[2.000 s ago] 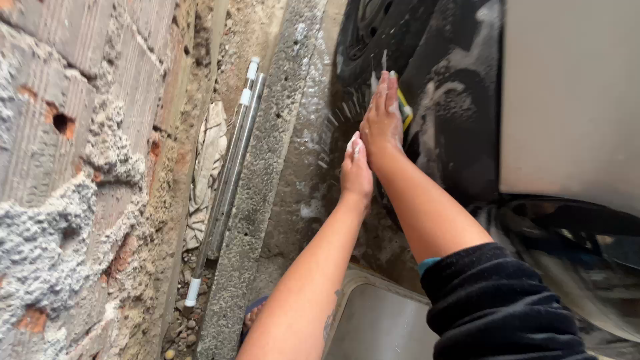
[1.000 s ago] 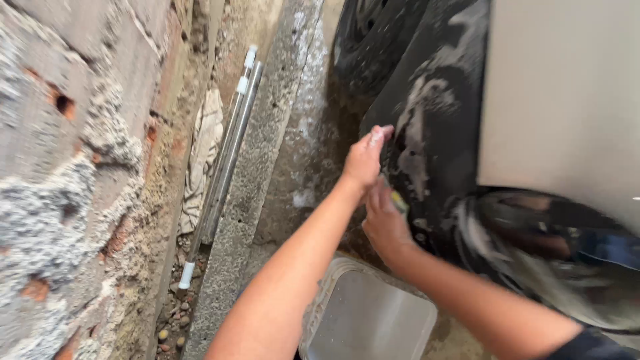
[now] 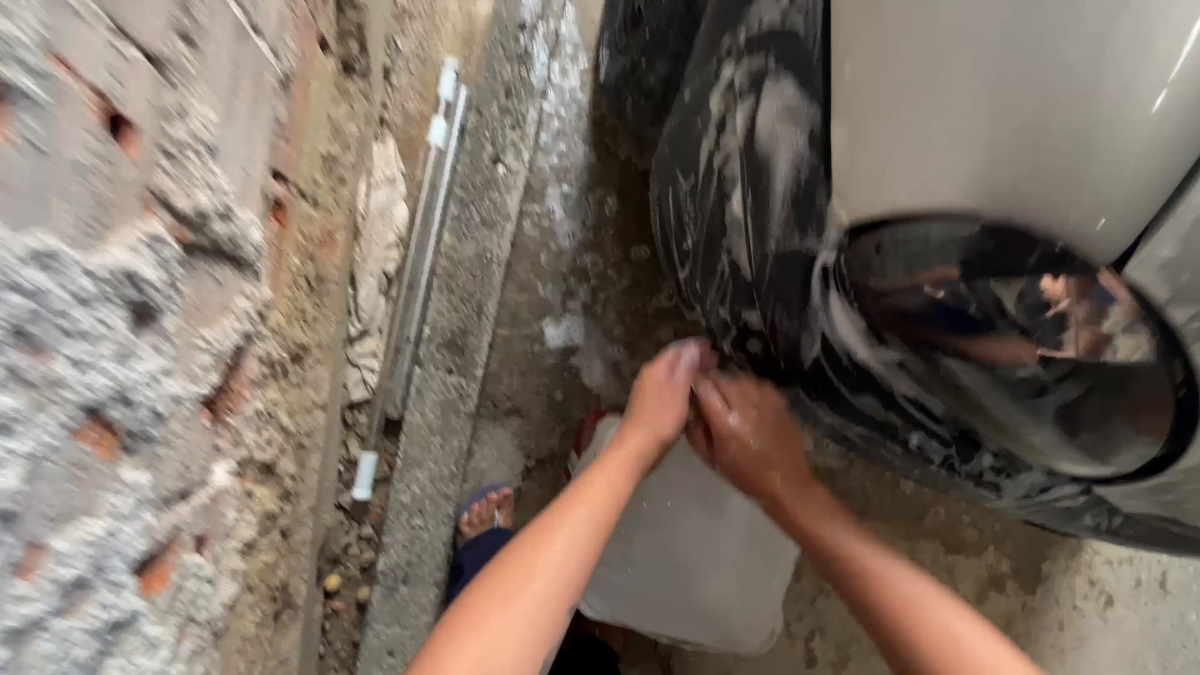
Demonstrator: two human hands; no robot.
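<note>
My left hand and my right hand are close together, curled and blurred, above the far end of a tub of cloudy water. Whatever lies between the fingers is hidden; the yellow-edged item seen earlier at my right hand does not show. Just beyond my hands is the car's black plastic bumper, streaked with white suds. A glossy headlight with reflections in it sits to the right, below a pale body panel.
A rough brick wall runs along the left. Beside it are metal tubes with white ends, a crumpled cloth and a concrete kerb. A sandalled foot is left of the tub. A tyre stands at the top.
Both hands have come away from the sudsy bumper and are now over the tub. The yellow-edged item at my right hand has gone out of sight. The view has shifted.
</note>
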